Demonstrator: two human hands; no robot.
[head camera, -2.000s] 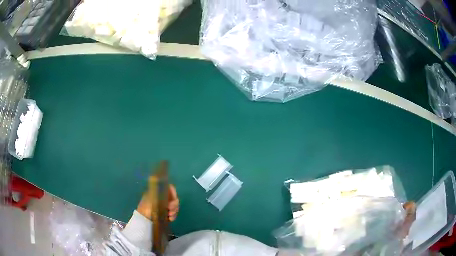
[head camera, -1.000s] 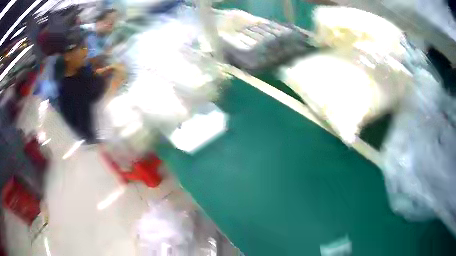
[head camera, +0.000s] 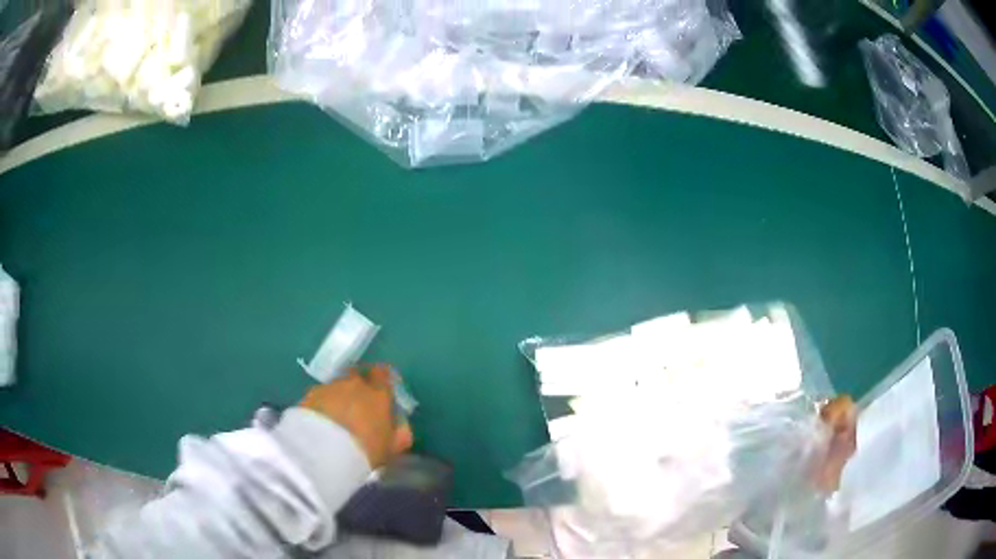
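My left hand (head camera: 366, 413) has its fingers curled on one small clear plastic piece (head camera: 404, 395), largely hidden by the hand. Another clear piece (head camera: 343, 343) lies on the green mat just beyond the fingers. My right hand (head camera: 836, 442), partly hidden by plastic, grips a clear poly bag of cream-white parts (head camera: 683, 404) at the bench's front edge. A clear plastic box (head camera: 952, 404) with a white sheet against it is beside that hand; whether the fingers also hold the box is hard to tell.
A large bag of clear plastic pieces (head camera: 491, 55) overhangs the pale rail (head camera: 754, 107) at the back. A bag of cream parts (head camera: 142, 55) lies at back left, a crumpled clear bag (head camera: 912, 98) at back right. A red stool (head camera: 31, 461) shows at lower left.
The view swung left and came back. The brown-edged slab my left hand held is no longer seen; that hand is now on a clear piece. My right hand still holds the bag.
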